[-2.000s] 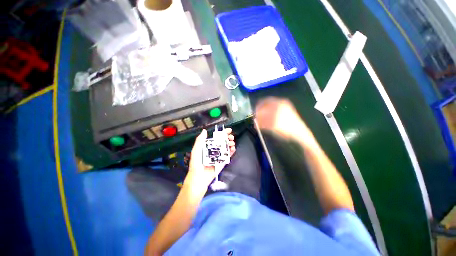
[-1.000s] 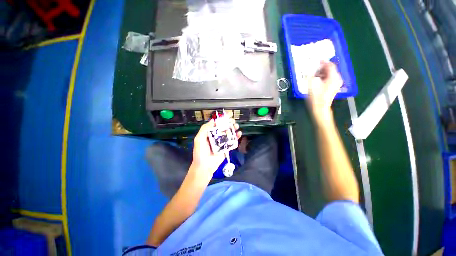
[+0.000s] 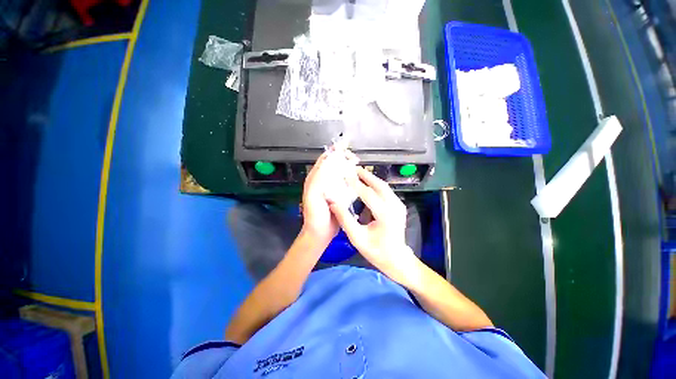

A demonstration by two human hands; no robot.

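A white power adapter (image 3: 341, 176) is held between my two hands, in front of the machine's front panel. Its pins point away from me, and its outline is washed out by glare. My left hand (image 3: 320, 200) is closed around its left side. My right hand (image 3: 379, 222) is on its right side, fingers against the white casing. The circuit board is not visible; whether a cover lies on the casing cannot be made out clearly. The cord is hidden by the hands.
The machine base (image 3: 333, 137) has green buttons (image 3: 264, 168) at its front corners and clear film (image 3: 304, 89) on top. A blue basket (image 3: 539, 111) holds white shells (image 3: 485, 104). A ring (image 3: 440, 130) lies beside it. A white bar (image 3: 578, 169) lies on the green belt (image 3: 489, 259).
My right hand has come back from the blue basket to the adapter in my left hand. The open casing with its circuit board is now covered from view. The camera view has shifted slightly.
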